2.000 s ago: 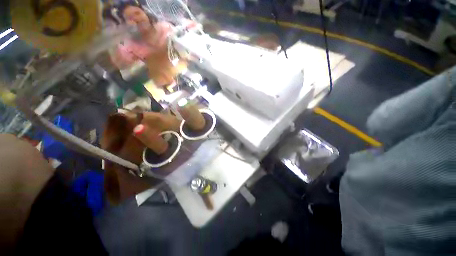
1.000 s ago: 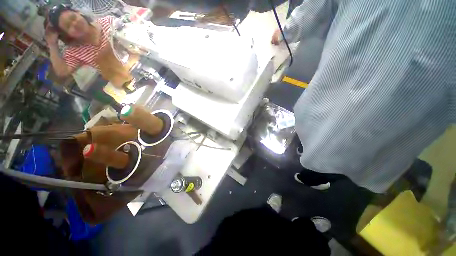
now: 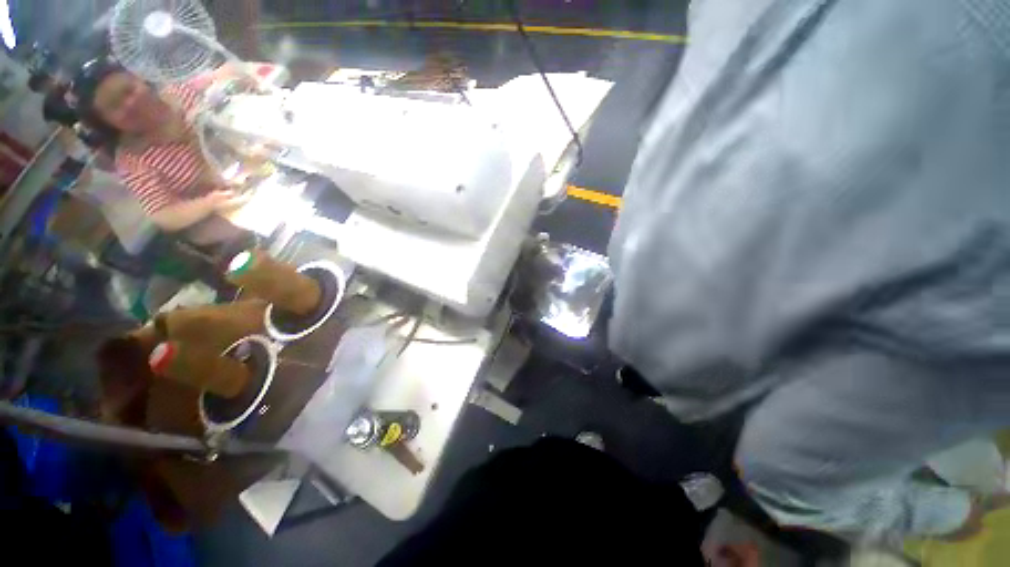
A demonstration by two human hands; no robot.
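My left hand is not in view. A small blurred patch of skin [image 3: 733, 545] is cut off by the bottom edge; it may be my right hand, but I cannot tell, nor what it holds. Nearest in front, two brown thread cones, one with a green top [image 3: 277, 286] and one with a red top [image 3: 205, 369], stand on white rings. A small dark can [image 3: 382, 429] lies on the white table [image 3: 434, 382], beside a small brown piece. A white sewing machine [image 3: 410, 166] stands behind. Yellow material [image 3: 958, 550] shows at the bottom right corner.
A person in a red striped top [image 3: 166, 172] sits at the machine by a white fan [image 3: 163, 31]. A person in a grey-blue striped shirt [image 3: 820, 222] fills the right side. Brown pieces [image 3: 183, 465] hang under the cones. A silvery box [image 3: 570, 290] stands beyond the table.
The view has swung, so the machine and table sit further left. The striped-shirt person now fills more of the right. The seated person's raised hand has come down to the machine.
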